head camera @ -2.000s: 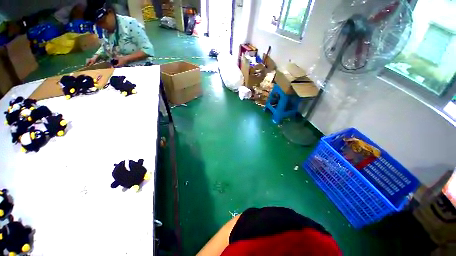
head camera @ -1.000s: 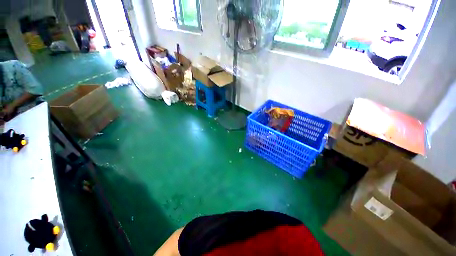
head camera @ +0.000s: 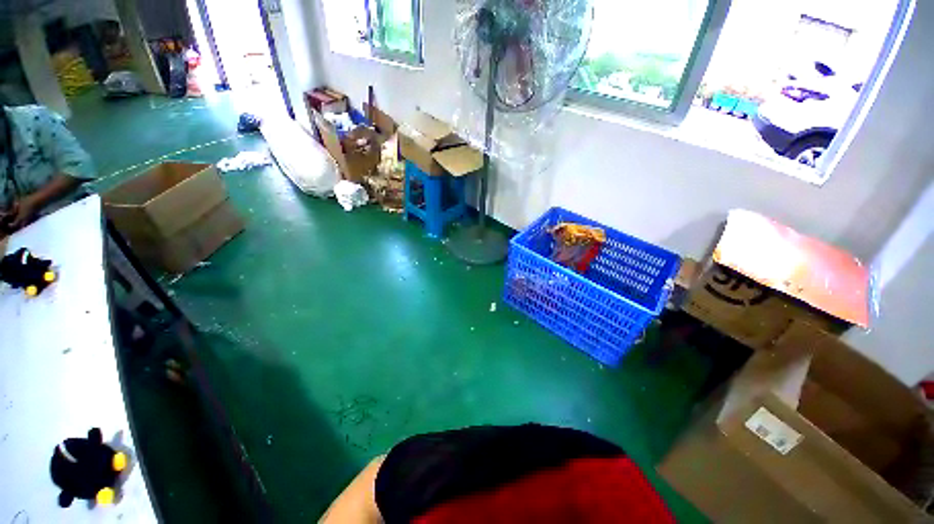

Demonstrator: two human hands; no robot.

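A black plush penguin (head camera: 88,468) with yellow beak and feet lies on the white tabletop (head camera: 51,358) at the lower left. A second plush penguin (head camera: 27,271) lies farther up the table at the left edge of the view. Neither of my hands is in view. A strip of bare skin and a black and red sleeve or garment (head camera: 543,476) of mine show at the bottom edge.
An open carton (head camera: 174,220) stands beyond the table. A person (head camera: 41,159) sits at the far left. A blue crate (head camera: 584,297), blue stool (head camera: 435,200) with a carton, and wrapped fan (head camera: 492,61) stand by the wall. Large cartons (head camera: 809,440) stand lower right.
The view has swung right from the table toward the wall and windows. The heap of penguins has left the view. The large cartons at the right have come into view.
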